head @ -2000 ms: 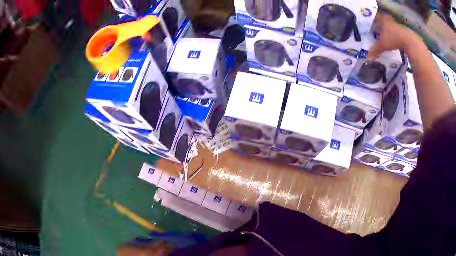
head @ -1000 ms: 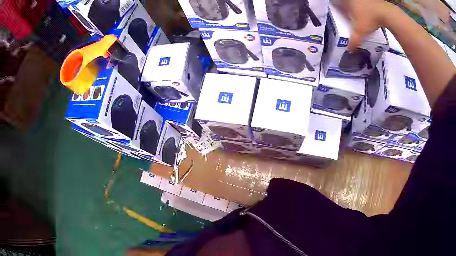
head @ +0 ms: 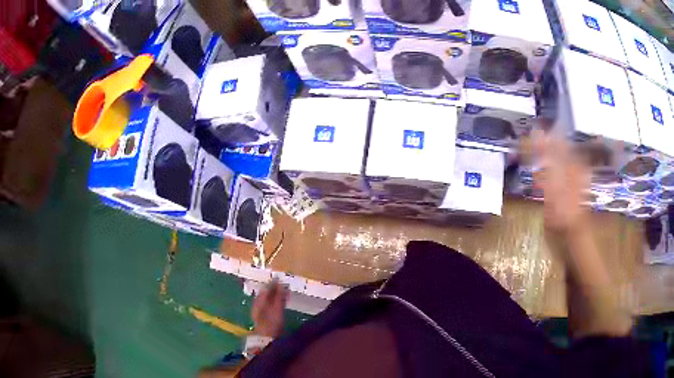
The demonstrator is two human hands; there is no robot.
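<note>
White retail boxes with blue square logos (head: 325, 134) stand in front of me on the brown film-covered tabletop (head: 355, 242). More boxes with dark product photos (head: 417, 68) are stacked behind them. My right hand (head: 558, 181) is blurred, over the gap between the middle boxes and the right-hand box group (head: 606, 96). It looks open and holds nothing visible. My left hand (head: 268, 310) is small and blurred at the lower left, by a low row of white boxes (head: 307, 288); its grip is unclear.
An orange-yellow curved plastic piece (head: 103, 103) lies on the blue-sided boxes (head: 122, 159) at the left. Torn white printed paper (head: 270, 214) lies at the table's left edge. Green floor (head: 126, 273) with a yellow line (head: 218, 322) shows at the lower left.
My right hand has come down and towards me from the upper right boxes. My left hand now shows beside the low box row. The view has shifted, showing more boxes at the right.
</note>
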